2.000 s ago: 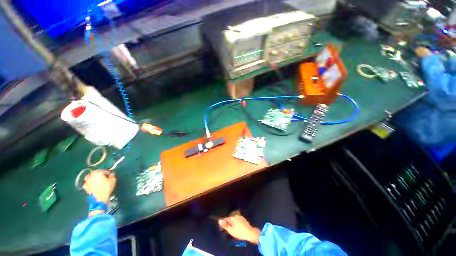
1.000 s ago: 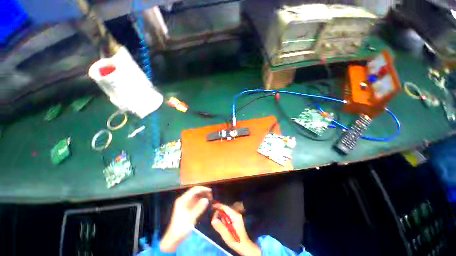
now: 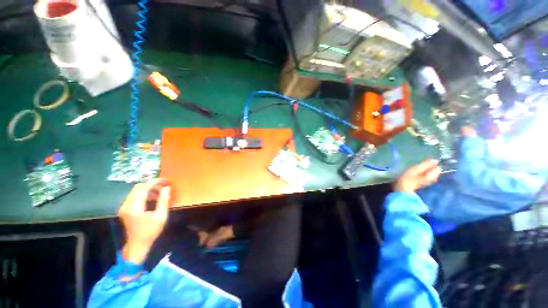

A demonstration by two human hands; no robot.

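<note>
My left hand [image 3: 144, 210] is at the bench's front edge, by the orange mat's [image 3: 216, 177] left front corner. Its fingers are curled, with a dark gap between thumb and fingers; blur hides whether it holds anything. My right hand [image 3: 419, 175] is stretched out to the right, past the remote control [image 3: 357, 161], fingers bent; nothing clear shows in it. A black connector block [image 3: 233, 143] lies on the mat's back part. One circuit board [image 3: 288, 163] lies on the mat's right edge. Another board [image 3: 135, 162] lies just left of the mat.
More boards lie at the left [image 3: 49, 177] and right [image 3: 326, 139]. An orange box [image 3: 383, 112], a blue cable [image 3: 312, 108], an oscilloscope [image 3: 357, 45], tape rolls [image 3: 51, 94] and a white container [image 3: 84, 45] stand or lie around. Another person's blue sleeve [image 3: 490, 180] is close at right.
My hands have parted: the left moved left to the mat's corner, the right far to the right. The red-handled tool seen in my right hand no longer shows. The view has shifted.
</note>
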